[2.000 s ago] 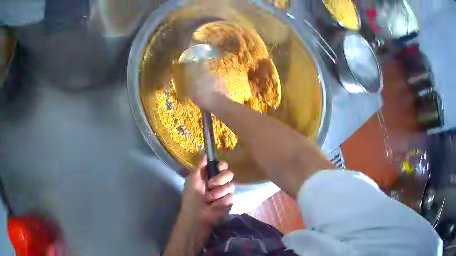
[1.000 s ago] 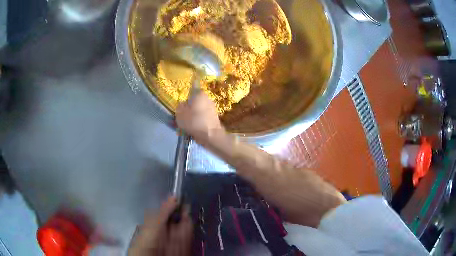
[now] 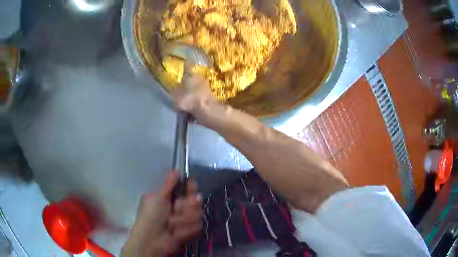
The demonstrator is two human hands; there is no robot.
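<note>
A ladle point(image 3: 180, 145) lies across the near left rim of the wide steel mixing bowl point(image 3: 339, 65). Its round metal cup is in the bowl at the left edge of the orange-yellow grain point(image 3: 228, 37), which lies in clumps and loose bits. My right hand point(image 3: 193, 95) is closed around the upper handle near the cup, over the bowl's rim, and is blurred. My left hand point(image 3: 173, 216) grips the dark handle end, below the bowl in front of the apron.
A red plastic scoop point(image 3: 68, 226) lies at the lower left. A steel vessel point(image 3: 379, 5) is cut off at the top right. The steel table's right edge borders a red-brown tiled floor with a metal drain grate point(image 3: 389, 108). Another red round item point(image 3: 444, 164) is at the far right.
The view has shifted, so the bowl sits higher in the picture. Both hands and the ladle have moved toward the near left side of the bowl. The grain looks more broken up.
</note>
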